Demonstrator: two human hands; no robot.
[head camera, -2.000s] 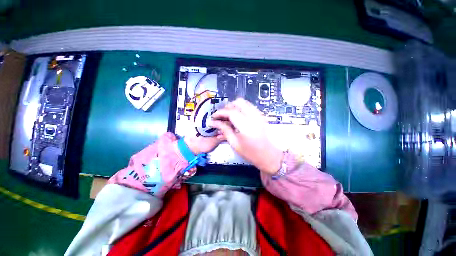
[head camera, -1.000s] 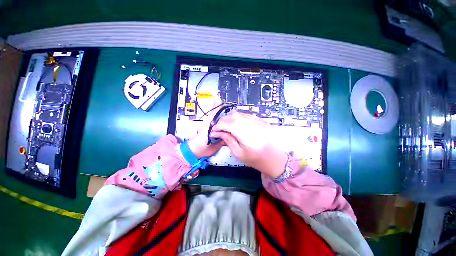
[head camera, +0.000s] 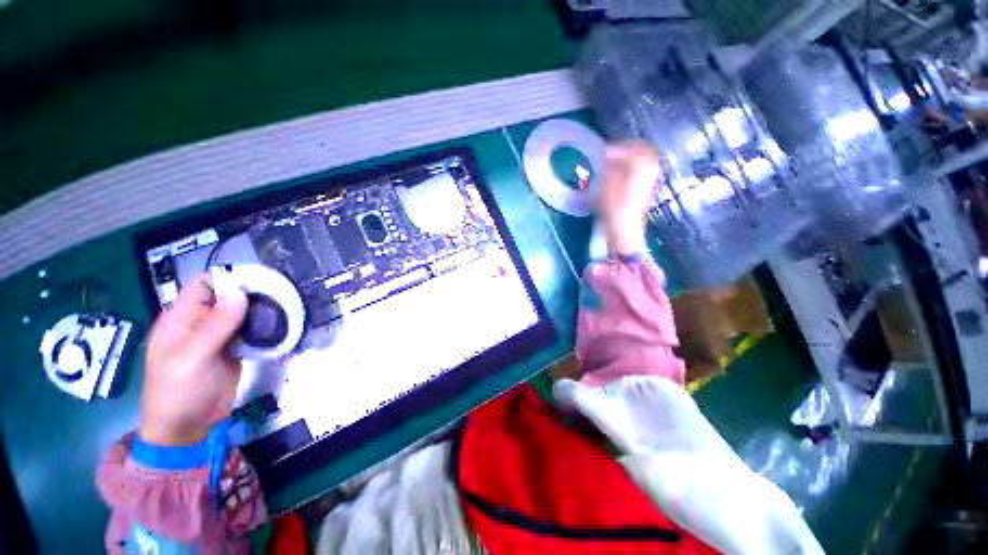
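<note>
The open laptop base (head camera: 412, 314) lies on the green bench, silver lower half towards me, dark motherboard (head camera: 325, 244) along the upper half. My left hand (head camera: 195, 358), with a blue strap at the wrist, holds a round pale fan with a dark centre (head camera: 265, 314) over the base's upper left part. My right hand (head camera: 626, 190) is blurred at the right edge of the grey-white ring (head camera: 538, 163); its fingers cannot be made out, nor whether they hold anything. Small red-and-white pieces (head camera: 582, 176) lie inside the ring.
A spare white-and-black fan (head camera: 87, 356) lies on the bench at the left, with small plugs above it. A grey ridged rail (head camera: 293, 146) runs behind the laptop base. Clear plastic trays (head camera: 693, 141) stand at the right. A brown cardboard box (head camera: 715, 325) is below them.
The view has turned to the right. My hands have parted: the left still has the fan, now raised with its round face showing, and the right has moved across to the ring.
</note>
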